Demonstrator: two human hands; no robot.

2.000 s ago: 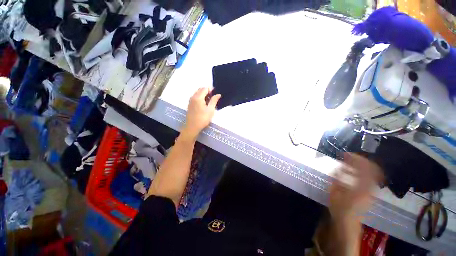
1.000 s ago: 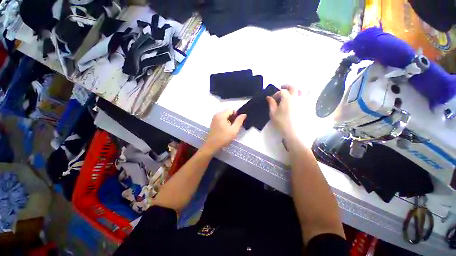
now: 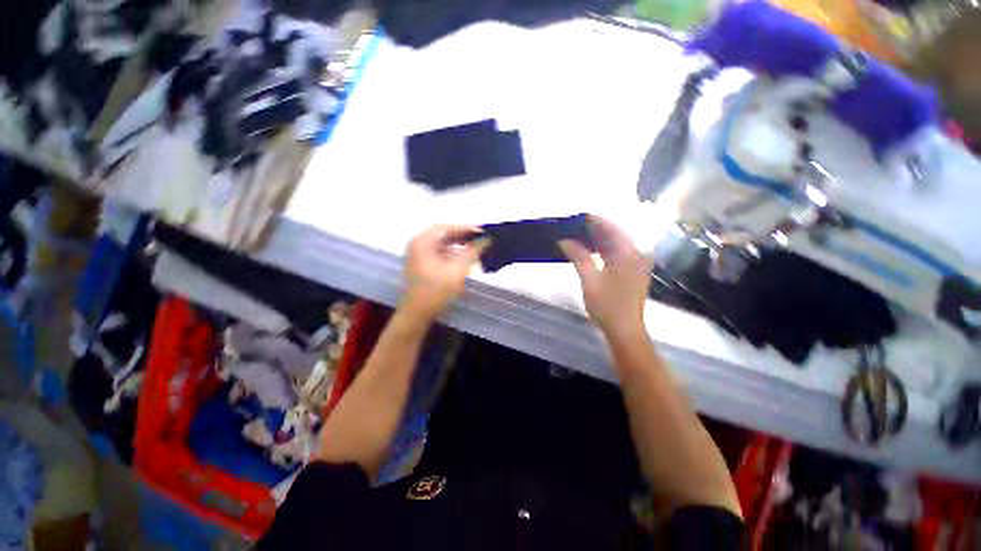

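A black fabric piece (image 3: 529, 242), now a narrow strip, is held between my two hands above the table's front part. My left hand (image 3: 439, 264) pinches its left end. My right hand (image 3: 610, 269) pinches its right end. A small stack of black pieces (image 3: 465, 154) with a stepped outline lies flat on the white table (image 3: 581, 97), just beyond my hands. A second black pile (image 3: 801, 301) lies under and beside the machine head at the right. The view is blurred, so fine folds cannot be told.
The white sewing machine (image 3: 742, 161) stands at the right with a purple fluffy cover (image 3: 769, 41). Scissors (image 3: 873, 404) lie near the front edge. Offcuts (image 3: 242, 97) heap at the left. A red basket (image 3: 178, 398) of scraps is below the table. Dark fabric (image 3: 473, 13) lies at the back.
Two seconds ago my left hand touched the stack and my right hand was near the machine. Since one second ago, the piece held in both hands has become narrower and more level.
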